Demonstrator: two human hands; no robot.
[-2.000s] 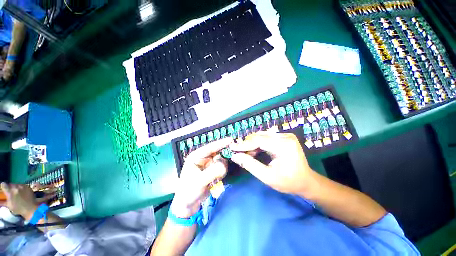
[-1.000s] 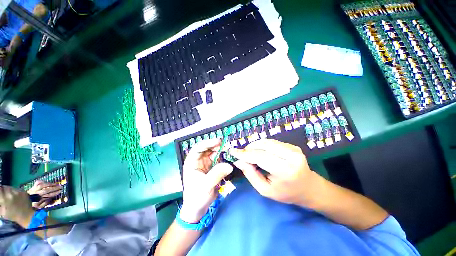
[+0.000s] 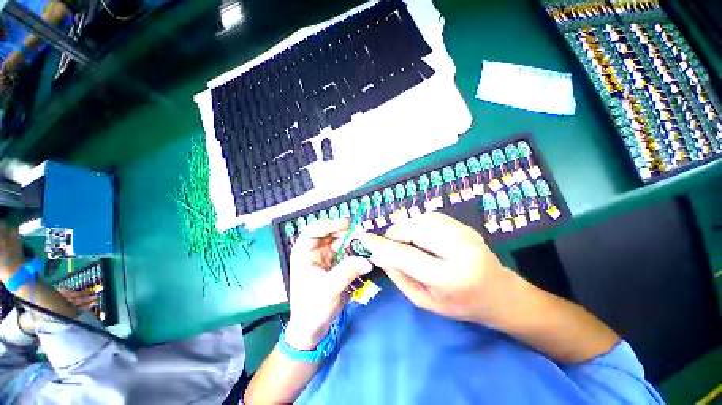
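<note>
My left hand (image 3: 321, 273), with a blue wrist strap (image 3: 309, 346), holds a green board strip (image 3: 351, 229) that sticks up between its fingers. Yellow-and-white plugs (image 3: 365, 292) hang below its thumb. My right hand (image 3: 439, 265) meets it from the right, its fingertips pinched at a small circuit board (image 3: 360, 248). Whether the right fingers grip the board is partly hidden. Behind the hands, the black work tray (image 3: 467, 211) bears a long row of wired boards and a short second row at its right end.
Black pads (image 3: 269, 126) lie on a white backing sheet (image 3: 412, 134). Green scrap rails (image 3: 202, 221) are piled at left. A pale paper slip (image 3: 526, 88) and a full tray (image 3: 645, 99) lie at right. A blue box (image 3: 77, 210) and another person's arms are at far left.
The green strip has come into view upright in my left hand, and the plugs hang further right. My right hand has shifted slightly and stays near the left. The neighbour's hands have moved.
</note>
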